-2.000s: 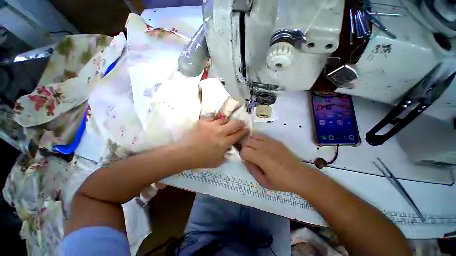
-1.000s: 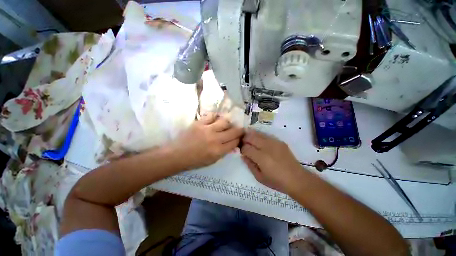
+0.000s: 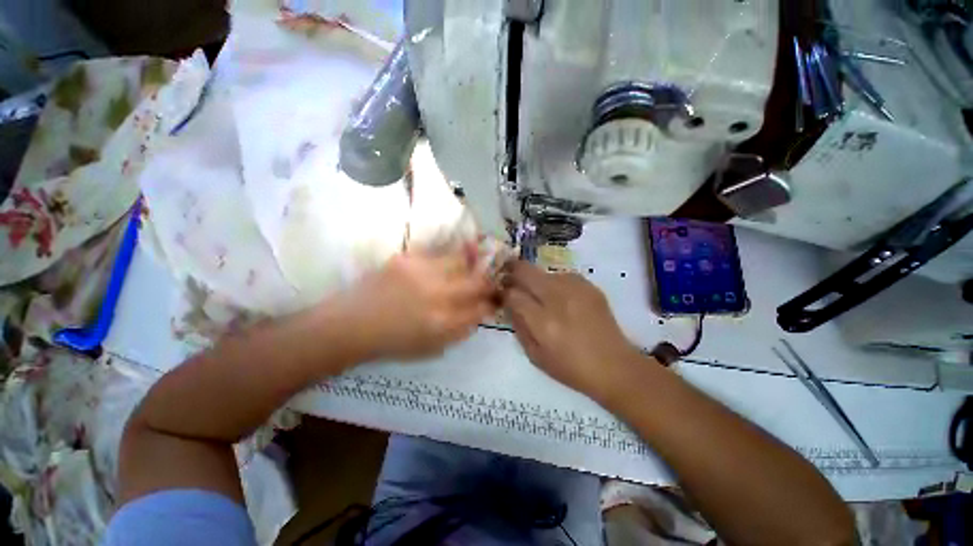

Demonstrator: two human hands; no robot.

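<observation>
A thin cream floral fabric piece lies left of the sewing machine, brightly lit, its right end bunched at the presser foot and needle. My left hand, blurred, holds the bunched edge just left of and below the needle. My right hand pinches the same edge with its fingertips, close in front of the presser foot. The fingertips of both hands nearly meet, and the cloth between them is mostly hidden.
A lit smartphone lies right of the needle, black snips lean near the machine, and tweezers lie at the right. A floral fabric bundle and a blue rack edge are at left. A printed ruler runs along the front edge.
The whole view has shifted slightly. Both hands stay at the bunched edge by the needle; my left hand is now blurred and my right fingertips sit slightly closer to the presser foot.
</observation>
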